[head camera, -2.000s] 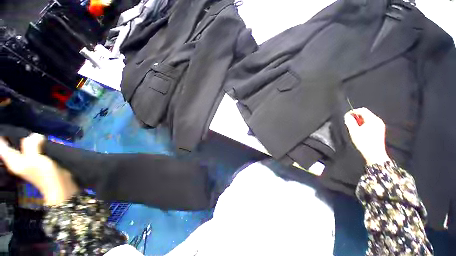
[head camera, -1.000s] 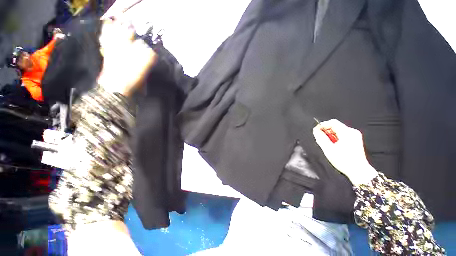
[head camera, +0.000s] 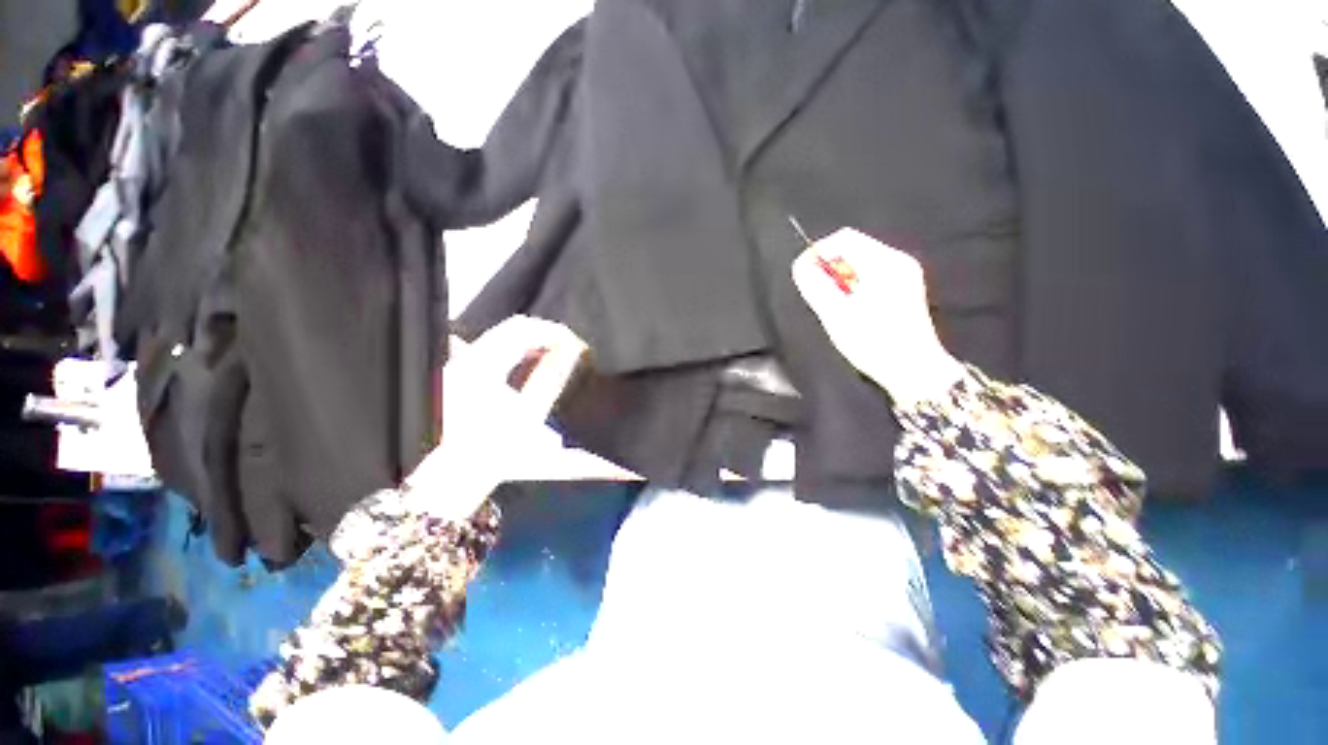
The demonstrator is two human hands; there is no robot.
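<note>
A black jacket [head camera: 888,189] lies spread on the white table, with one sleeve [head camera: 655,248] laid across its front. My left hand [head camera: 510,386] is at the left corner of that sleeve's cuff, fingers pinched on its edge. My right hand [head camera: 874,306] is closed around red-gripped thread snips [head camera: 838,272], over the jacket front beside the sleeve. The snips' thin point shows upper left of my fingers. Shiny lining [head camera: 760,379] shows at the jacket's lower opening. Parts of the snips are hidden in my palm.
A second black jacket [head camera: 313,277] lies in a heap at the left, hanging over the table edge. Grey cloth, a white object and part of a person in orange [head camera: 21,204] are farther left. A blue crate [head camera: 182,699] stands on the blue floor at lower left.
The other jacket was laid aside at the left. My left hand came back right and down to the near jacket, whose sleeve now lies across its front. My right hand still holds the snips.
</note>
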